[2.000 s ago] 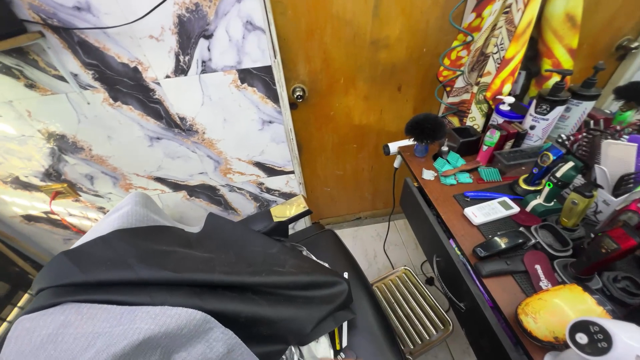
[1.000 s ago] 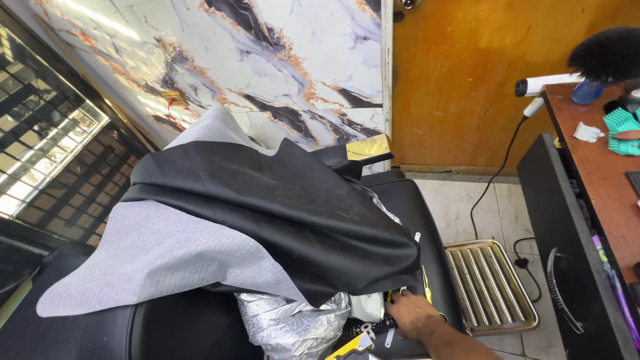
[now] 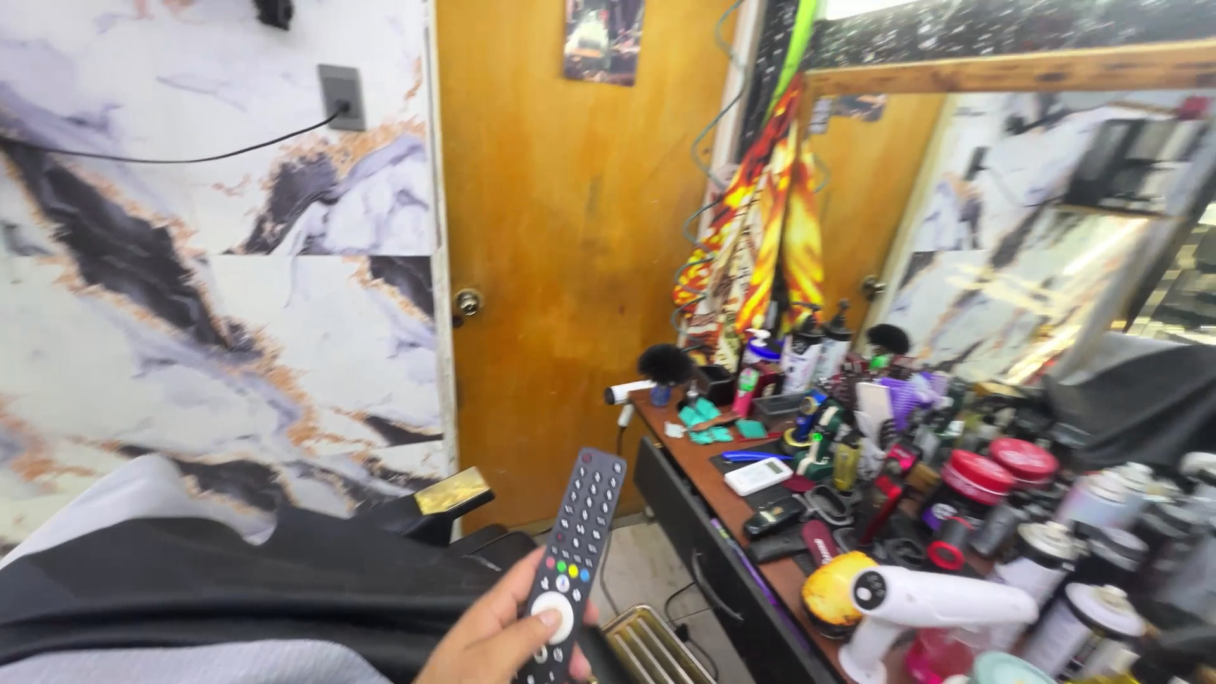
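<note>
My right hand (image 3: 513, 617) comes up from the bottom centre, closed around a dark remote control (image 3: 579, 532) that points upward. The thumb rests on the remote's round white button pad. Left of the hand, a black and grey cloth (image 3: 237, 579) lies draped over the barber chair, whose gold-topped armrest (image 3: 454, 492) shows beyond it. My left hand is out of view.
A brown counter (image 3: 665, 432) on the right holds clippers (image 3: 774, 516), teal comb guards (image 3: 703, 418), a white hair dryer (image 3: 940, 597) and several bottles. A black drawer (image 3: 703, 560) sticks out under it. A metal footrest (image 3: 655, 646) is at the floor; a wooden door (image 3: 570, 237) stands behind.
My right hand, earlier reaching down at the chair seat beside the cloth, is now raised with the remote control in it. The view has swung up and right.
</note>
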